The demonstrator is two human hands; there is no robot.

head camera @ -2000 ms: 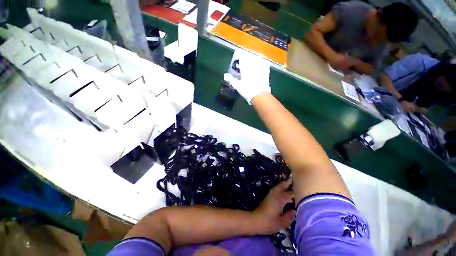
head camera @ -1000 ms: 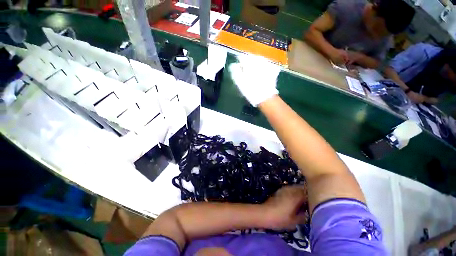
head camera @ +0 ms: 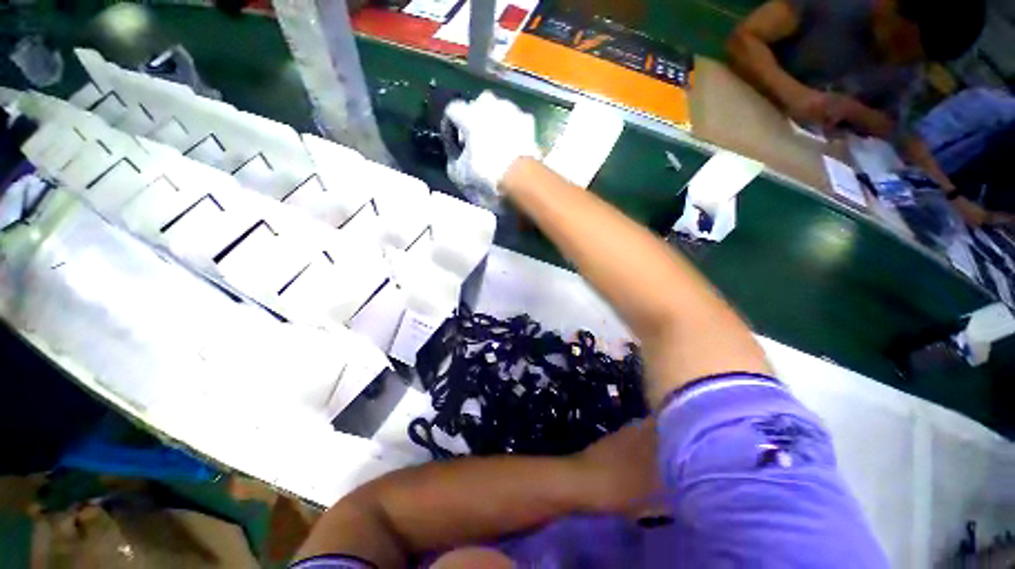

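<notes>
My right hand [head camera: 490,145], in a white knit glove, reaches over the green belt [head camera: 779,261]. Its fingers are curled beside a dark object [head camera: 434,120]; whether they grip it is unclear. My bare left hand [head camera: 629,456] is low at the right end of the heap of black looped cables [head camera: 534,389], blurred and mostly hidden behind my right upper arm. A row of open boxes with white flaps [head camera: 256,222] stands packed at left. The nearest box [head camera: 373,406] shows a dark inside and touches the heap's left side.
Open boxes with raised white flaps stand on the belt at right of my glove [head camera: 712,200] and far right [head camera: 985,333]. A grey post [head camera: 328,78] rises behind the box row. Orange-black printed sheets [head camera: 607,67] lie beyond the belt. A person [head camera: 818,72] sits opposite.
My gloved right hand has moved left over the belt. A white flap now shows to its right. My left hand is more hidden behind my right arm. The view has shifted.
</notes>
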